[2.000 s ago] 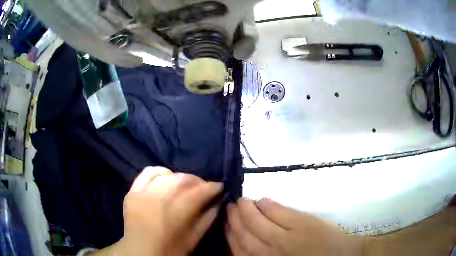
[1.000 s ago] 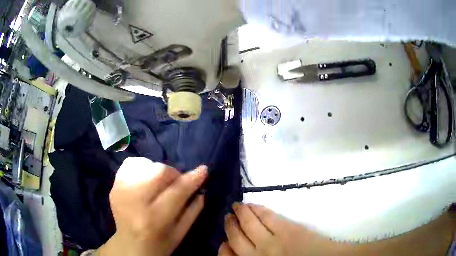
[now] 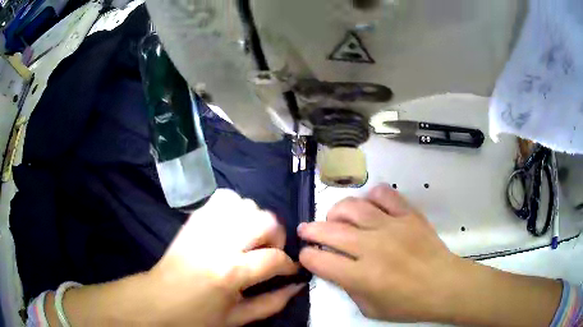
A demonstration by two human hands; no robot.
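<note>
The dark navy cloth (image 3: 89, 172) spreads over the left side and under the machine head. Its layered edge strip (image 3: 306, 204) runs straight down from the presser foot (image 3: 298, 156). My left hand (image 3: 233, 262) lies on the cloth, thumb and fingers pinching the strip from the left. My right hand (image 3: 377, 246) holds the same edge from the right, its fingertips almost touching the left ones. The tension knob (image 3: 343, 167) sits low on the machine head, right of the foot.
The off-white machine head (image 3: 409, 45) hangs above the cloth. A green lamp tube (image 3: 176, 128) stands left of the foot. Thread snips (image 3: 441, 134) lie on the bed, with scissors (image 3: 540, 191) and a pen (image 3: 555, 211) far right. A paper note (image 3: 540, 76) hangs upper right.
The view has shifted, bringing the machine head and lamp closer. My right hand has moved up along the edge nearer the foot. My left hand has closed in to the strip beside it.
</note>
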